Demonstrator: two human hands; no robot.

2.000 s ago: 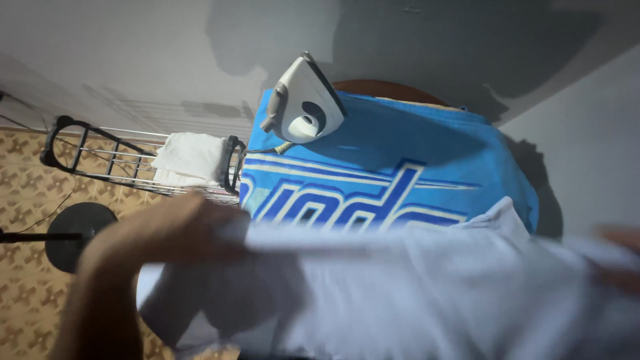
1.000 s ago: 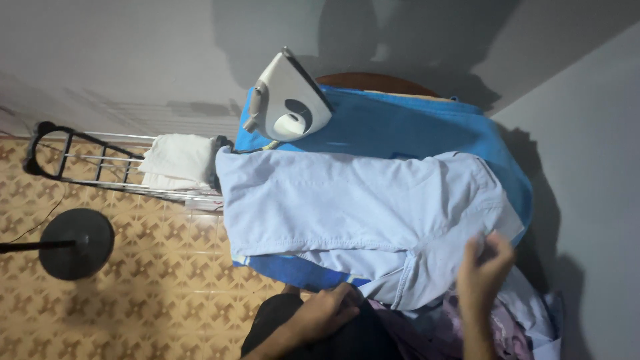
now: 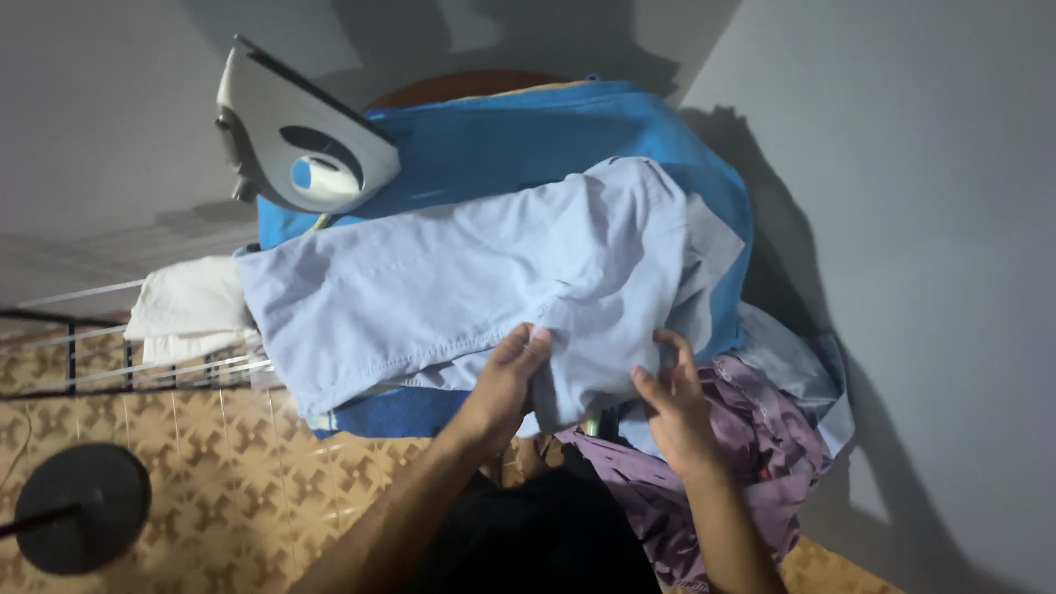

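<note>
A light-blue garment (image 3: 429, 272) lies across a blue towel (image 3: 511, 140) that covers the ironing surface. My left hand (image 3: 507, 379) pinches the garment's near edge between thumb and fingers. To its right, my right hand (image 3: 676, 404) is at the same edge, thumb and fingers curled around a fold of the cloth. The garment is smooth at the left and bunched toward the right. A white and grey clothes iron (image 3: 305, 140) stands tilted on the towel's far left corner, behind the garment.
A folded white cloth (image 3: 194, 305) rests on a wire rack (image 3: 70, 355) at the left. Purple clothing (image 3: 759, 421) hangs at the near right. A round black stand base (image 3: 82, 507) is on the tiled floor. Grey walls border the far and right sides.
The garment, a blur between my hands two seconds ago, now lies on the towel. Since one second ago my left hand has moved up onto its near edge, and my view is closer.
</note>
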